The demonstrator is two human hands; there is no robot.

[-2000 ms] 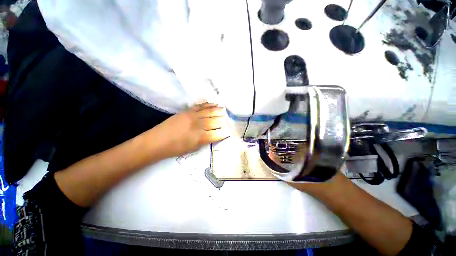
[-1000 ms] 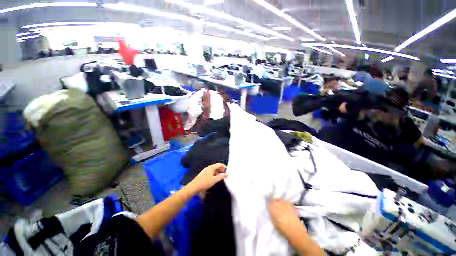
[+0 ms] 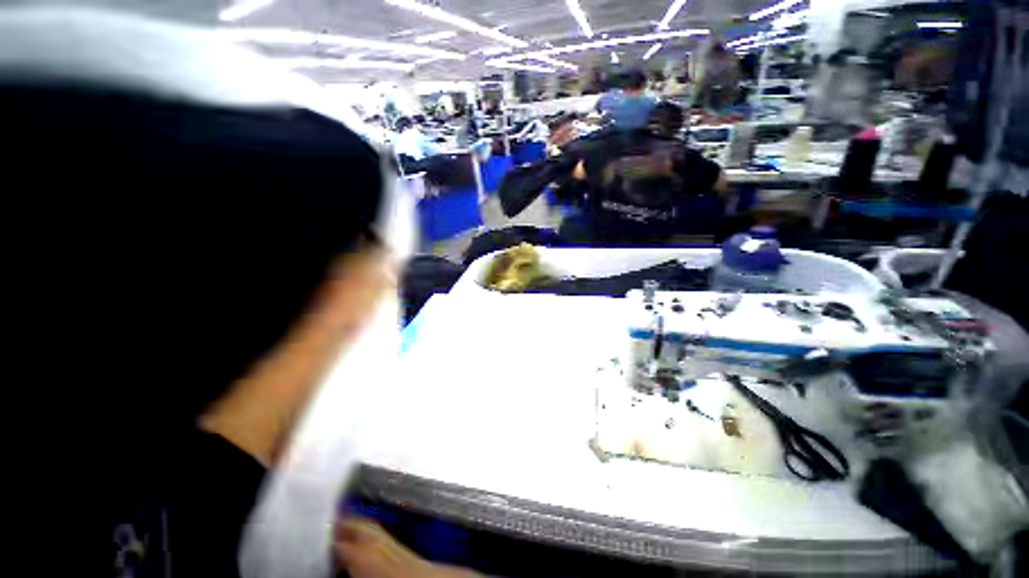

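Note:
A large black and white garment (image 3: pixel 169 226) is raised close to the camera and fills the left side, blurred. Its black part faces me and white cloth shows along its top and right edge. My left hand (image 3: pixel 344 294) is at the garment's right edge and holds it up; its fingers are blurred and partly hidden by the cloth. My right hand (image 3: pixel 378 551) is low at the bottom edge, blurred and partly cut off, against the white cloth hanging down. Whether it grips the cloth cannot be told.
A white sewing machine (image 3: pixel 756 322) stands on the white table (image 3: pixel 497 395). Black scissors (image 3: pixel 796 435) lie at its bed. A measuring tape (image 3: pixel 542 522) runs along the front edge. Behind are a mustard bundle (image 3: pixel 516 269), a purple-lidded bottle (image 3: pixel 753 251) and a person (image 3: pixel 643 186) in black.
The view has swung right, bringing the machine and scissors into sight. The garment has come up close on the left, with its black side showing. My right hand is now low at the bottom edge.

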